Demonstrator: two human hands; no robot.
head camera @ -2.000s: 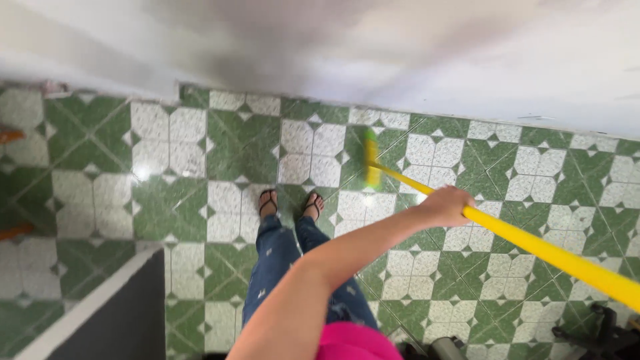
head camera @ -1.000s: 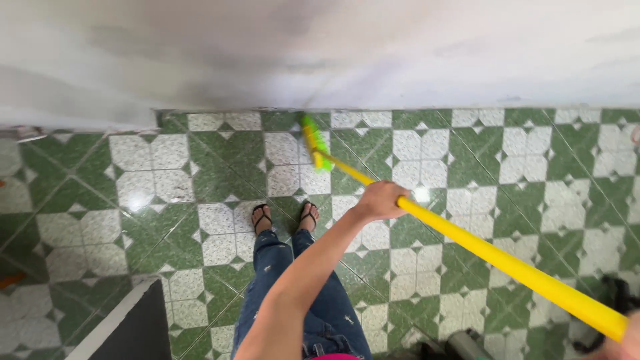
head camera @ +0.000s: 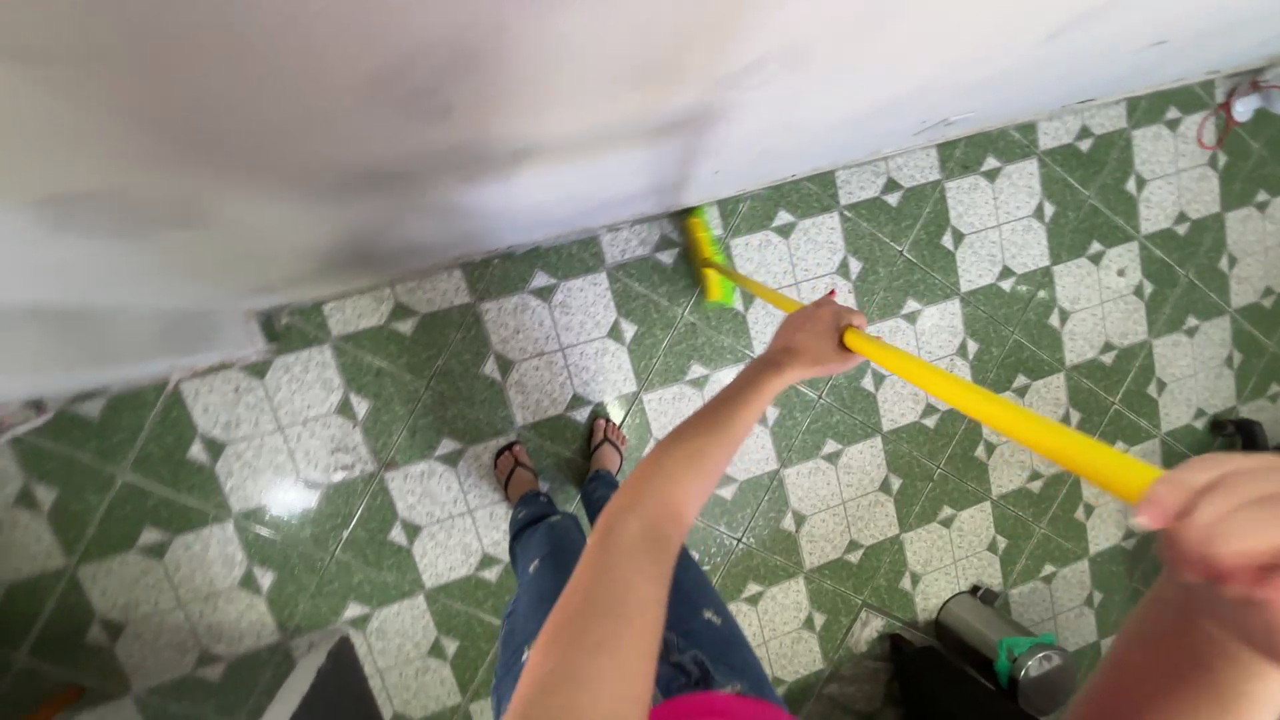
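A broom with a yellow handle [head camera: 1000, 410] slants across the view from lower right to upper middle. Its yellow and green head [head camera: 709, 258] is on the tiled floor, close to the foot of the wall. My left hand [head camera: 815, 337] is closed around the handle's lower part, not far above the head. At the right edge my right hand [head camera: 1215, 515], somewhat blurred, grips the upper end of the handle.
A pale, smudged wall [head camera: 560, 110] borders the green and white tile floor [head camera: 560, 345]. My sandalled feet stand below it. A metal cylinder [head camera: 990, 635] with a green band, a red cord [head camera: 1212, 130] and a dark-sided panel [head camera: 335, 685] are also in view.
The broom head has been swept left, then shows farther right in the view, still by the wall. My right hand has come further into view. The view has tilted and shifted.
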